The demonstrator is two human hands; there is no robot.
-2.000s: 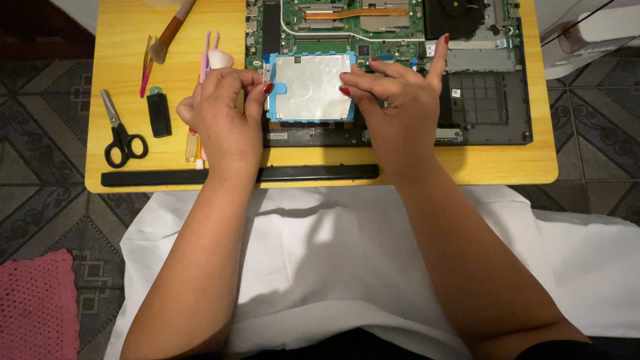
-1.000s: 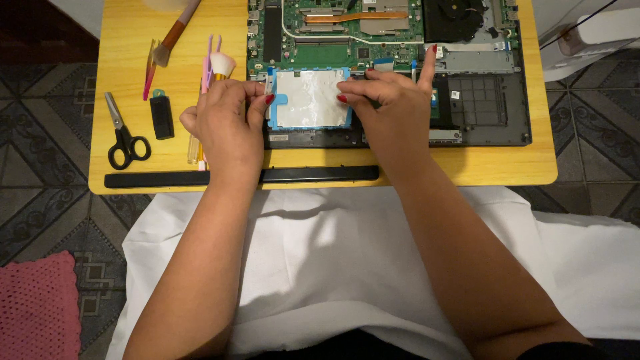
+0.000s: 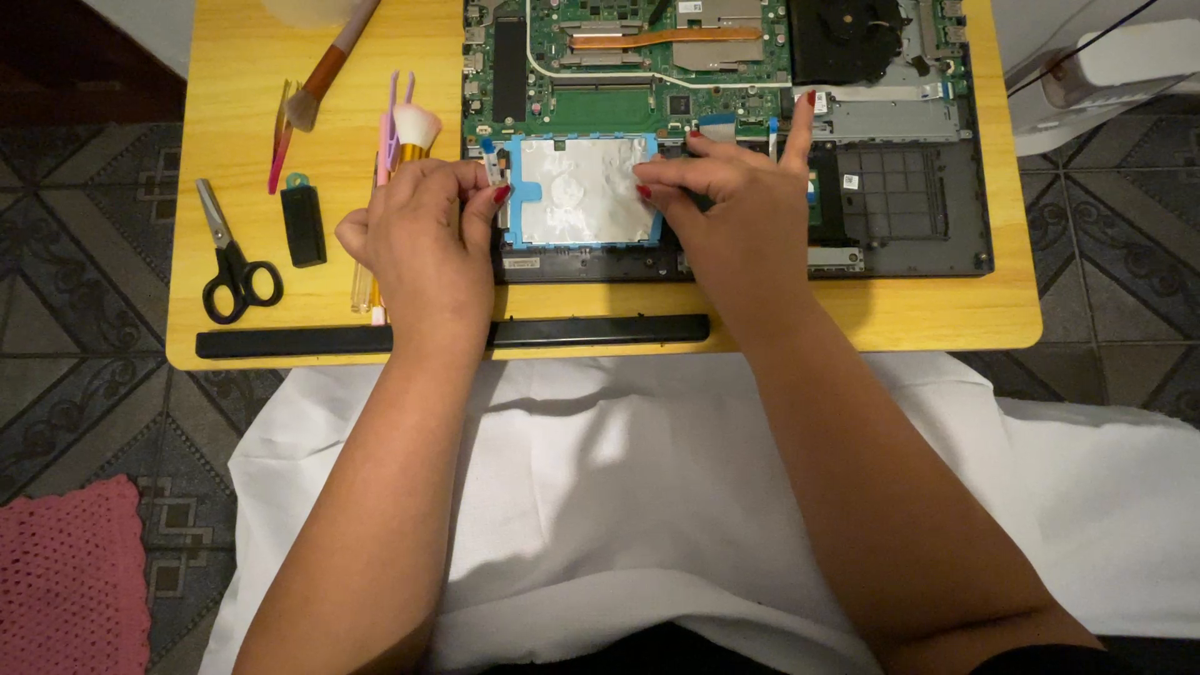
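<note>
An opened laptop base [image 3: 928,262] lies on the wooden table, its green circuit board [image 3: 600,108], copper heat pipe [image 3: 666,37] and black fan [image 3: 844,37] exposed. A hard drive [image 3: 586,192], silver with a blue frame, sits over the front left of the base. My left hand [image 3: 431,234] is at its left edge, thumb and index finger pinched by a small flat ribbon cable [image 3: 491,164]; whether they grip the cable or the drive's edge, I cannot tell. My right hand [image 3: 736,211] has thumb and fingertips on the drive's right edge, with one finger stretched up towards the fan.
Left of the laptop lie black-handled scissors [image 3: 234,272], a black USB stick [image 3: 303,225], a brown brush [image 3: 323,80], pink tweezers [image 3: 280,141], a white-tipped brush [image 3: 415,127] and lilac tweezers [image 3: 394,122]. A long black plastic strip [image 3: 600,331] lies along the table's front edge [image 3: 844,351].
The drive and both hands have shifted slightly down and back over the last two seconds. The small ribbon cable by my left fingers shows more plainly now.
</note>
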